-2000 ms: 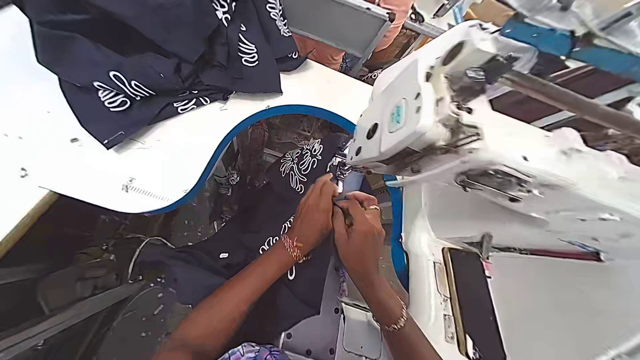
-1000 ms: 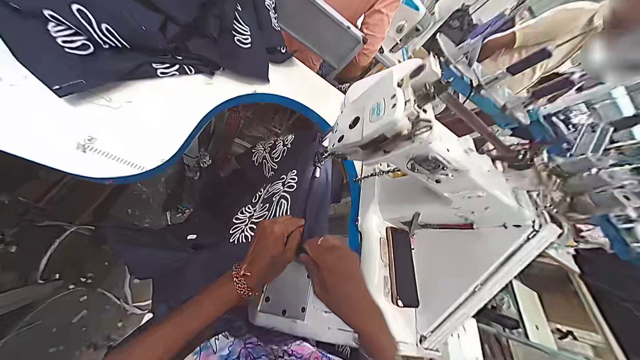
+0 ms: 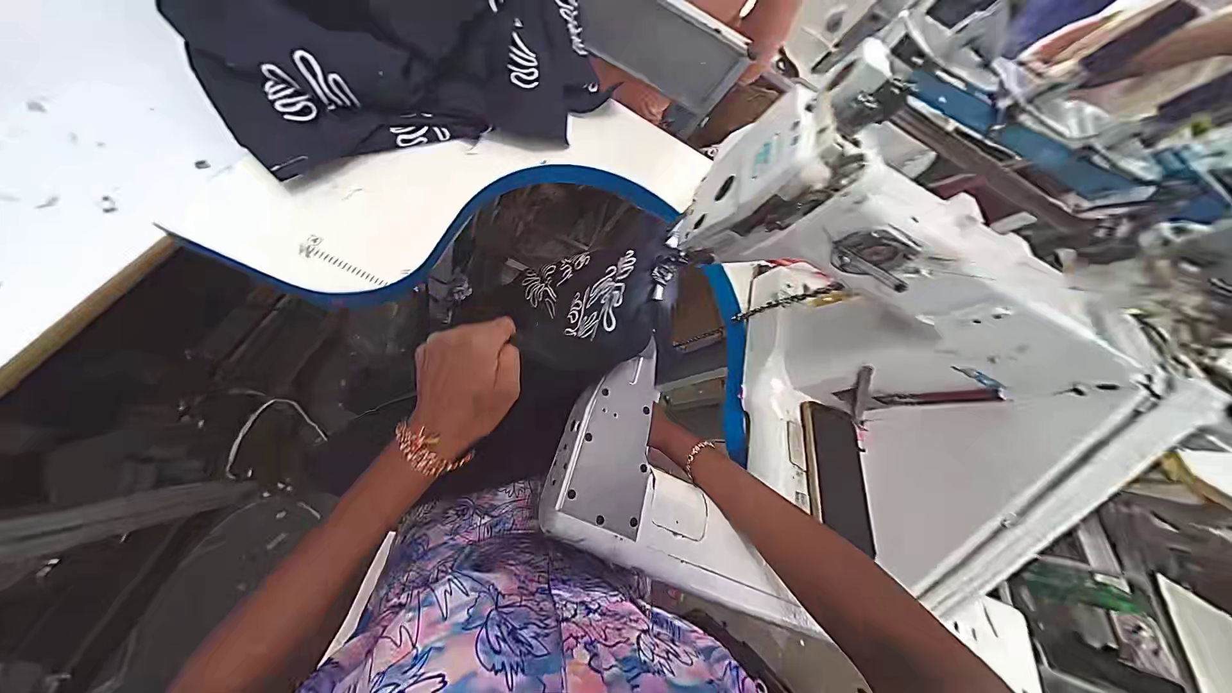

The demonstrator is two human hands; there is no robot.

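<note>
Dark navy fabric with white leaf-like embroidery (image 3: 597,298) hangs in the table cut-out, and its right edge lies at the needle area of a white industrial sewing machine (image 3: 905,250). My left hand (image 3: 469,380) is closed on the dark cloth, left of the machine's narrow arm with a grey metal plate (image 3: 616,462). My right hand (image 3: 666,428) is on the other side of that arm; only its wrist end shows, and the fingers are hidden behind the arm.
More embroidered navy fabric (image 3: 404,77) lies on the white table (image 3: 337,217), which has a blue edge. A dark phone-like slab (image 3: 839,472) rests on the machine bed. Behind a grey panel (image 3: 664,48), part of another person shows. Other machinery stands at the upper right.
My hands were close together on the fabric near the machine arm; now they are apart, the left on the cloth to the left, the right beyond the arm. The view has shifted.
</note>
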